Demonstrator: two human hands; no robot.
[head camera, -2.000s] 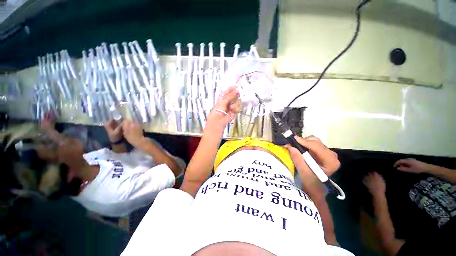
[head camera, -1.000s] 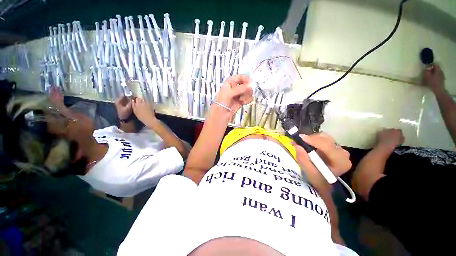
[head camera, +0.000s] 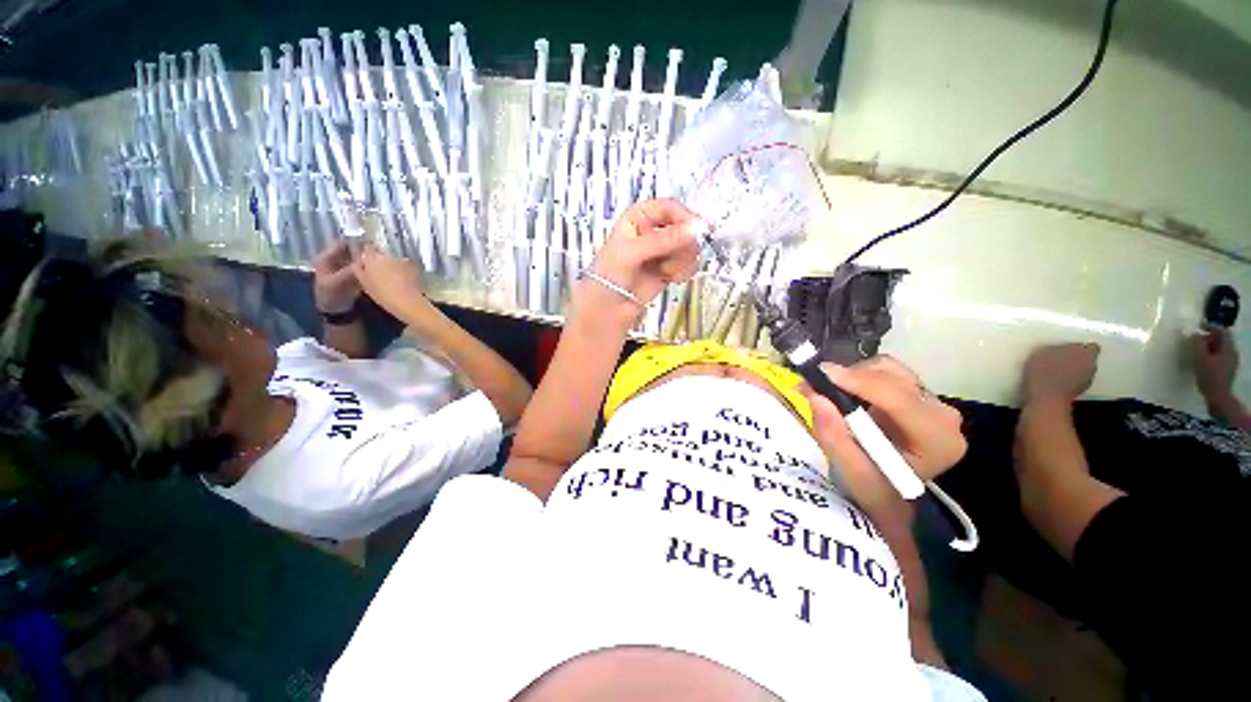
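My left hand (head camera: 650, 252) is over the right end of the rows, fingertips pinched together at the edge of a clear plastic bag (head camera: 752, 172); something tiny and pale shows at the fingertips, too small to tell. My right hand (head camera: 895, 414) grips the soldering iron (head camera: 878, 450), white and black, its dark front end pointing up and left beside the dark rest (head camera: 859, 310). The iron's tip is hard to see. White handle units (head camera: 560, 206) lie side by side on the pale bench. A thin red wire (head camera: 785, 147) lies on the bag.
More white units (head camera: 364, 151) lie in dense rows to the left. A black cord (head camera: 971, 178) curves across the pale bench (head camera: 1002, 295). A person at left (head camera: 371, 425) works with both hands at the bench edge. A person at right (head camera: 1070, 466) holds a small black object (head camera: 1220, 307).
Since two seconds ago the view has shifted and the right-hand person has reached to the bench and picked up the round black object. My hands have moved little, keeping their grips.
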